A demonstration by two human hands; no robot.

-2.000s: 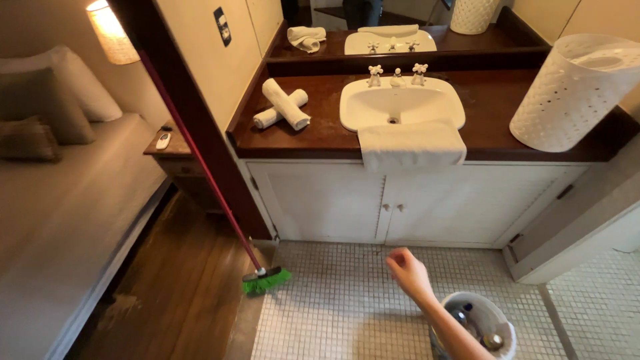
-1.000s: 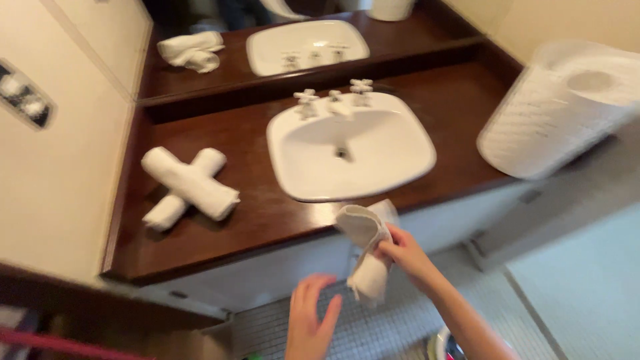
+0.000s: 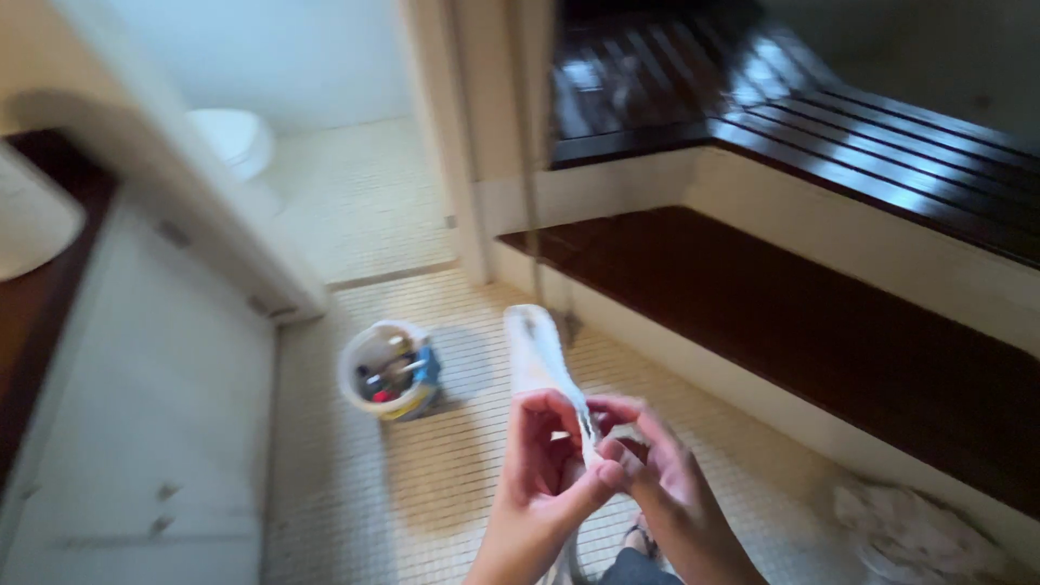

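Near the lower middle of the head view, a folded white towel stands up between my two hands. My left hand grips it from the left side, thumb pointing toward the right hand. My right hand pinches its near edge from the right. The fingertips of both hands almost meet at the cloth. A white bucket holding bottles and a blue item stands on the tiled floor, left of and beyond my hands.
White cabinet doors under a dark wooden counter run along the left. A doorway leads to a toilet. At right are a dark step and a slatted bench. A crumpled cloth lies on the floor, lower right.
The view has swung right, away from the sink. My left hand, apart from the towel a second ago, now grips it too. The towel that hung over the basin's front edge earlier was off it a second ago.
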